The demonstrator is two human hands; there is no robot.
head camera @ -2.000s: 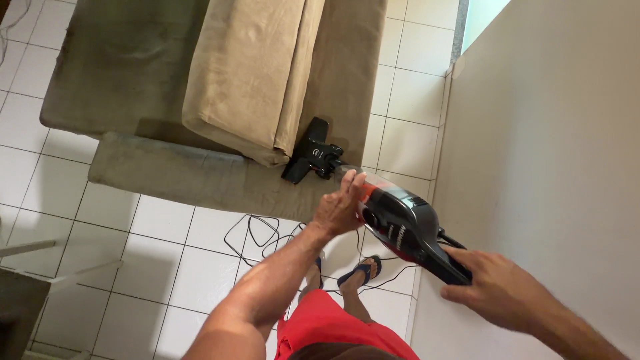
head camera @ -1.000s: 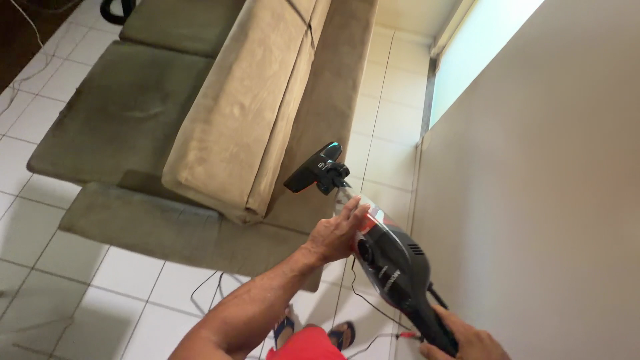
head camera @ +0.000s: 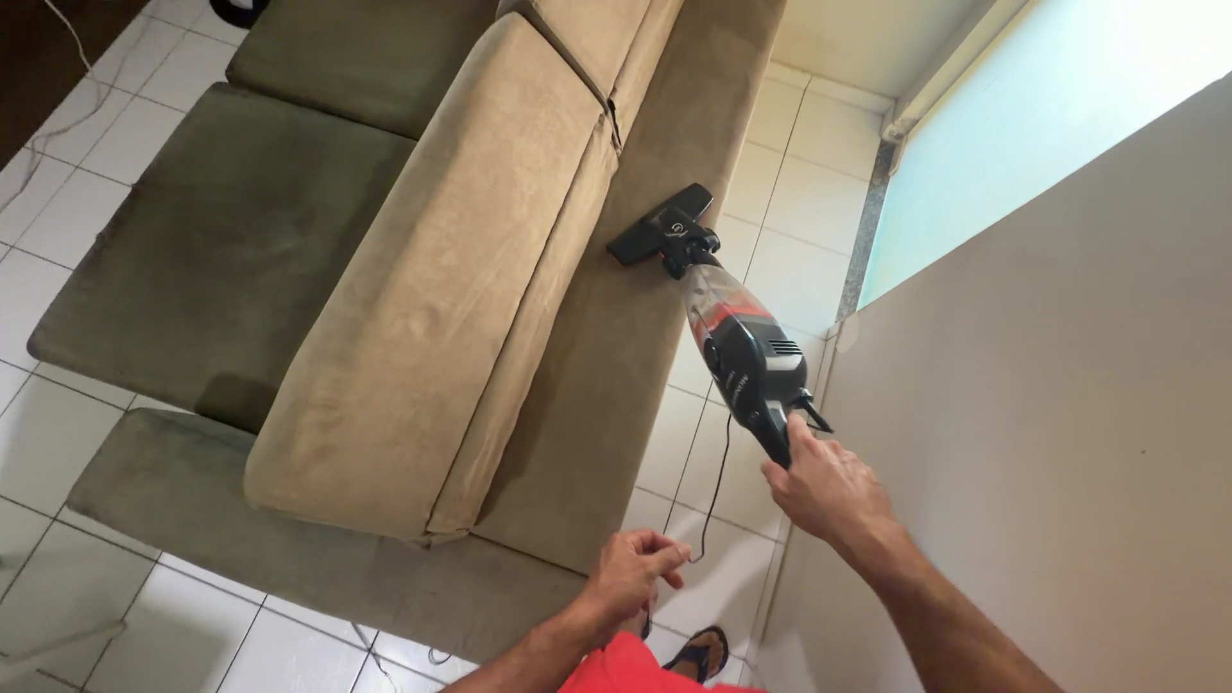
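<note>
My right hand (head camera: 833, 481) grips the rear handle of a black and red handheld vacuum cleaner (head camera: 760, 361) with a clear dust cup. Its wide black floor nozzle (head camera: 664, 226) rests on the flat back ledge of the sofa (head camera: 616, 337), beside the beige back cushion (head camera: 433, 289). Near the sofa's corner, my left hand (head camera: 635, 573) is off the vacuum, fingers curled with thumb and forefinger close together at the thin black power cord (head camera: 717, 491). Whether it pinches the cord cannot be made out.
Dark green seat cushions (head camera: 221, 260) lie left of the back cushion, with the sofa arm (head camera: 241, 491) below them. A plain wall (head camera: 1049, 404) and a frosted window pane (head camera: 1011, 125) stand on the right. White floor tiles (head camera: 727, 568) run between sofa and wall.
My left hand has let go of the vacuum's front and moved back toward my body. The nozzle has moved farther along the back ledge. The view has shifted.
</note>
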